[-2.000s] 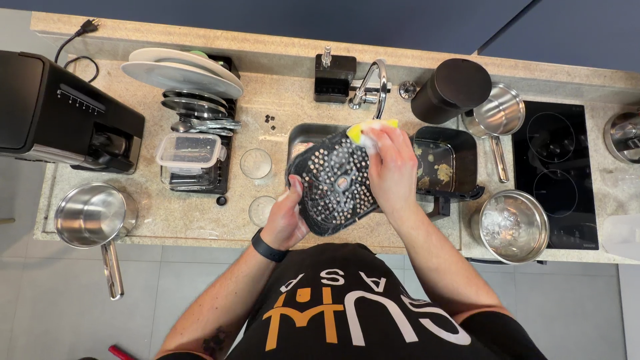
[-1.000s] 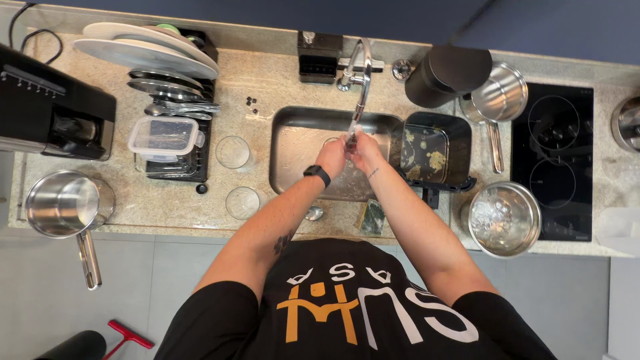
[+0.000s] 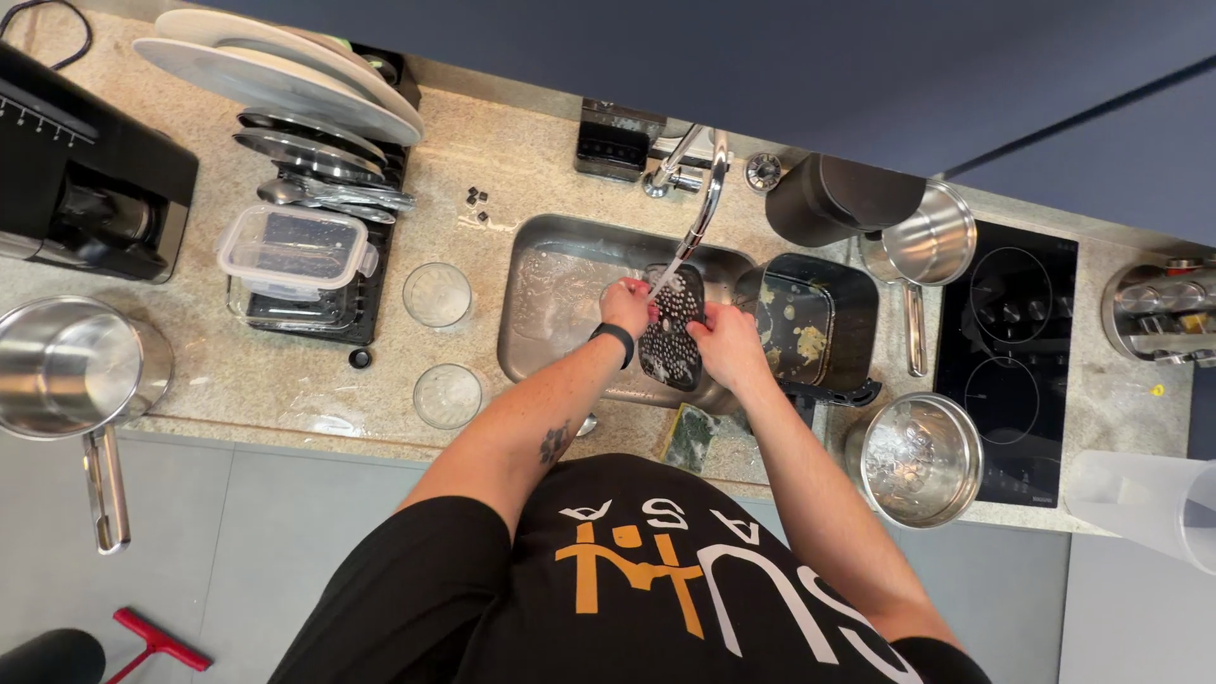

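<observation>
Over the stainless steel sink (image 3: pixel 556 313), a black perforated tray (image 3: pixel 673 332) is held tilted between both hands. My left hand (image 3: pixel 628 306) grips its left edge, and my right hand (image 3: pixel 730 344) grips its right edge. Water runs from the chrome faucet (image 3: pixel 708 204) onto the tray's upper part, where white foam shows. A green scouring sponge (image 3: pixel 690 439) lies on the counter at the sink's front edge. Just right of my right hand stands a black air fryer basket (image 3: pixel 855 318) with yellowish residue inside.
Two drinking glasses (image 3: pixel 437 294) stand left of the sink. Farther left is a dish rack (image 3: pixel 366 318) with plates (image 3: pixel 275 81) and a plastic container (image 3: pixel 293 249). Steel pots (image 3: pixel 917 461) stand near the black cooktop (image 3: pixel 1007 380). A black canister (image 3: pixel 841 199) stands behind the basket.
Two seconds ago my right hand rubbed the tray with a yellow-and-white sponge. One second ago both hands were together under the faucet; now they hold the tray apart, lower in the sink.
</observation>
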